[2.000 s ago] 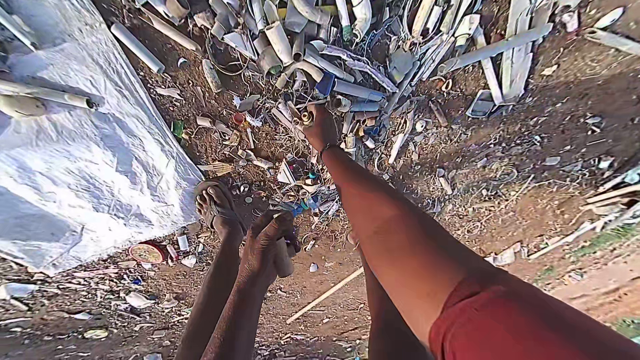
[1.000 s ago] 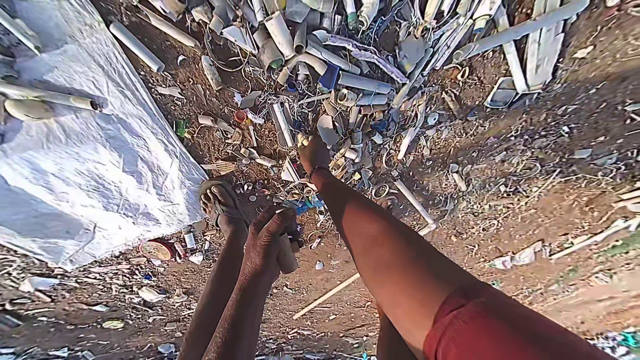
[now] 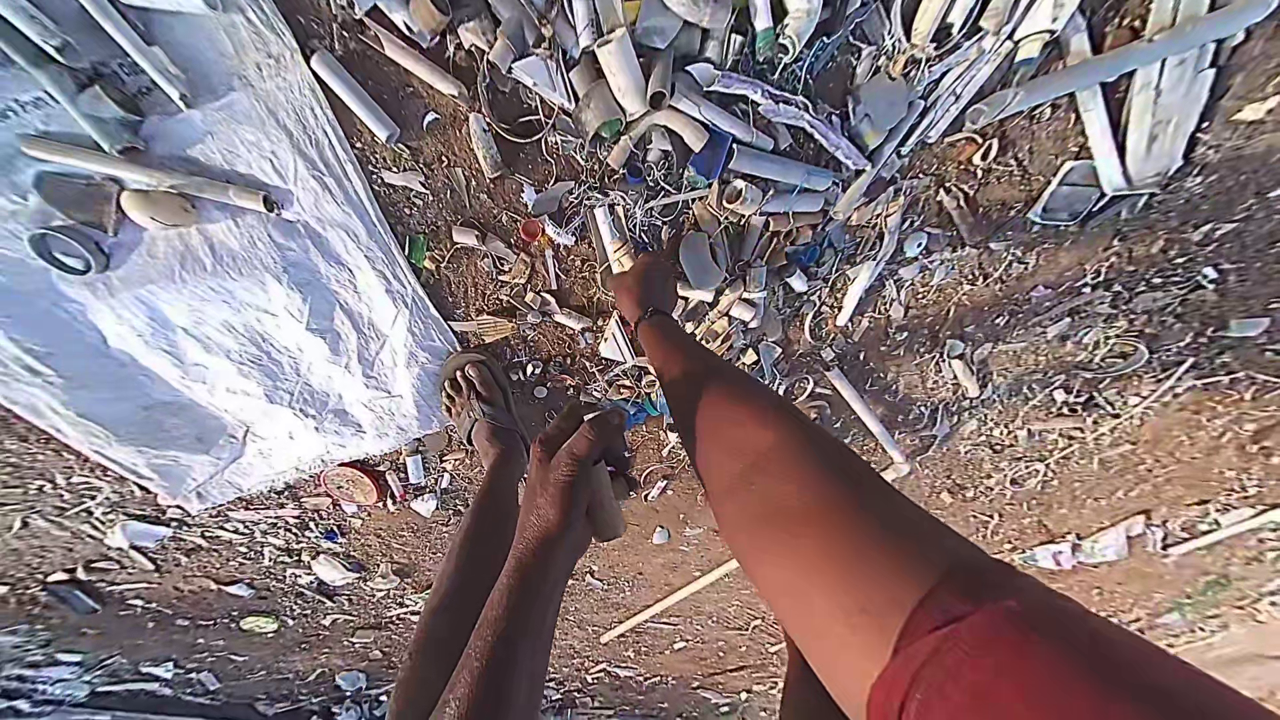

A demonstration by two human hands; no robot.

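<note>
My right hand (image 3: 643,287), with a dark band at its wrist, reaches to the near side of the scrap pile and is closed on a short whitish plastic pipe piece (image 3: 612,238). My left hand (image 3: 572,465) is held low beside my sandalled foot (image 3: 482,400), its fingers wrapped around a short beige pipe piece (image 3: 604,505); other dark bits in that hand are hard to make out. Beyond my right hand lies a heap of plastic pipe offcuts, with a grey pipe (image 3: 780,167) and a curved fitting (image 3: 672,125) among them.
A white sheet (image 3: 330,370) covers the ground at left, bearing a long pipe (image 3: 150,173) and a black ring (image 3: 68,250). A long grey pipe (image 3: 1130,65) lies at upper right. A thin stick (image 3: 672,600) and a red round lid (image 3: 352,484) lie on the littered soil.
My right hand now has a whitish pipe piece in it. A white pipe to the right of my right arm, absent there two seconds ago, lies on the soil. My left hand keeps its hold.
</note>
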